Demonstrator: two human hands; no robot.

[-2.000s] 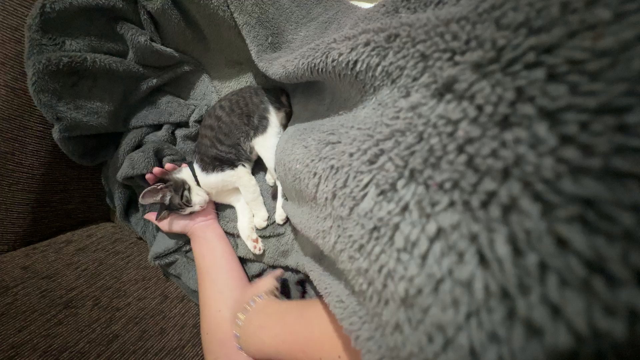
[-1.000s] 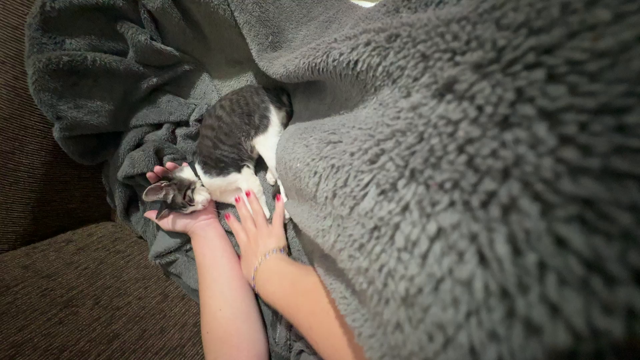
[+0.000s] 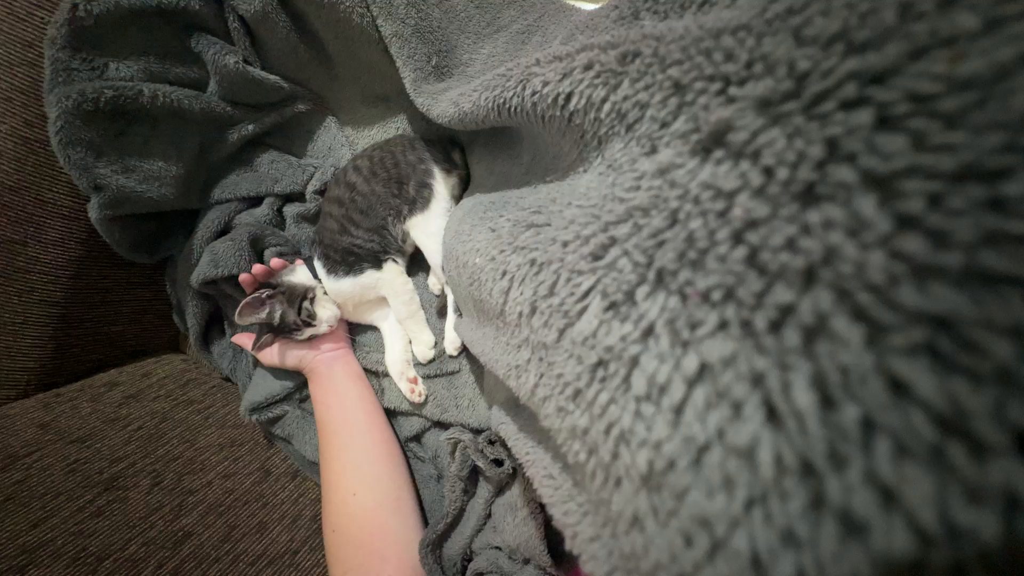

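Observation:
A grey tabby-and-white kitten (image 3: 376, 216) lies on its side on a grey fleece blanket (image 3: 272, 392), its white legs stretched toward the lower right. My left hand (image 3: 300, 344) is palm up under the kitten's head, cradling it, with fingertips showing above the head and the thumb below the ears. A dark collar band crosses its neck. The kitten's rump is partly in the shadow of a blanket fold. My right hand is out of view; a small red patch shows at the bottom edge, too little to identify.
A raised part of the fluffy grey blanket (image 3: 720, 304) fills the right side, close to the camera. Brown ribbed sofa upholstery (image 3: 144, 480) lies at the lower left and continues up the left edge. More blanket folds bunch at the upper left.
My right hand, with red nails and a bracelet, came to the kitten's front legs one second ago and has since left the view. My left hand has stayed under the head.

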